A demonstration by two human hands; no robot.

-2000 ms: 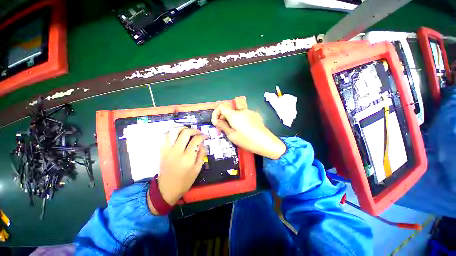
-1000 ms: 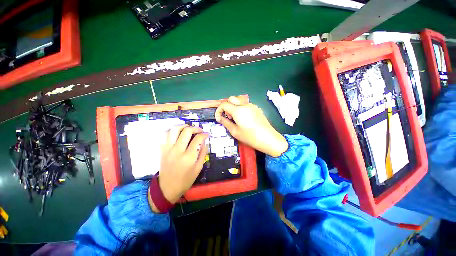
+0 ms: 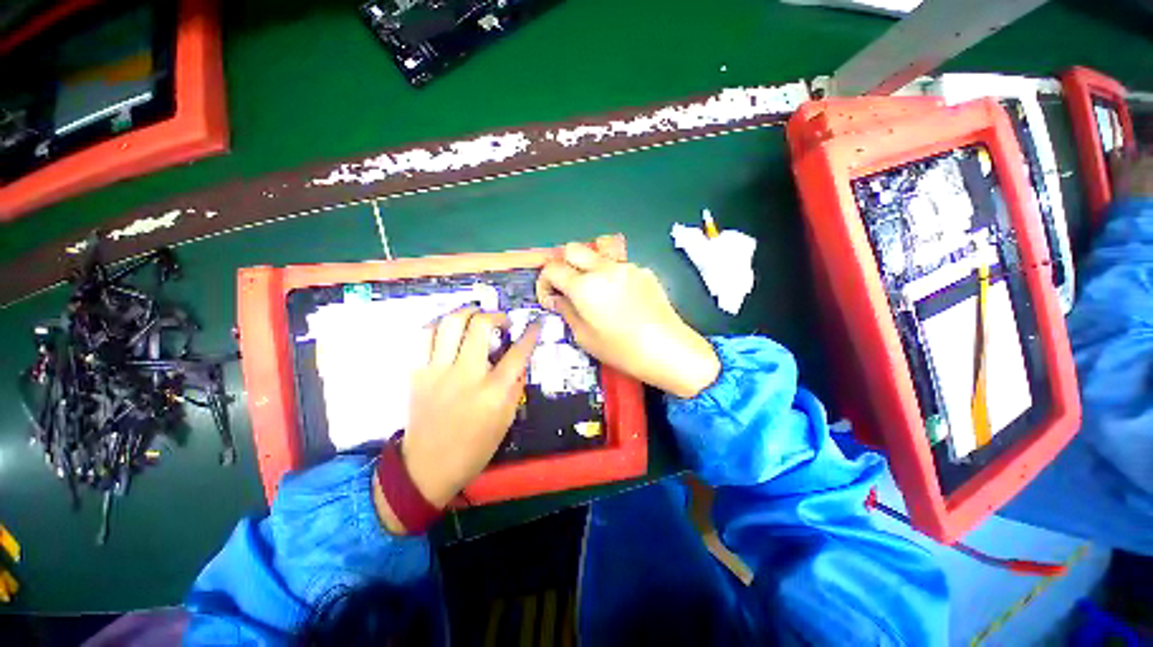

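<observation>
An open tablet (image 3: pixel 360 386) lies in an orange-red foam frame (image 3: pixel 556 478) on the green bench. It shows a large white battery area at left and circuitry at right. My left hand (image 3: pixel 462 398), with a dark red wristband, is over the tablet's middle, thumb and fingers near the circuitry; a small dark piece shows at its fingertips. My right hand (image 3: pixel 613 310) is at the tablet's upper right, fingers curled and pinched at the edge. Whether it holds anything is hidden by the fingers.
A tangled pile of black flex parts (image 3: pixel 120 379) lies left. A crumpled white scrap (image 3: pixel 721 263) lies right. Stacked framed tablets (image 3: pixel 1068 442) stand further right, beside a person's blue sleeve (image 3: pixel 1113 367). Another framed tablet (image 3: pixel 202 95) and a bare unit (image 3: pixel 436 38) lie beyond the worn strip.
The units beyond the strip have shifted right. My left thumb and forefinger have moved up and right, closer to my right fingers. My right hand has barely moved.
</observation>
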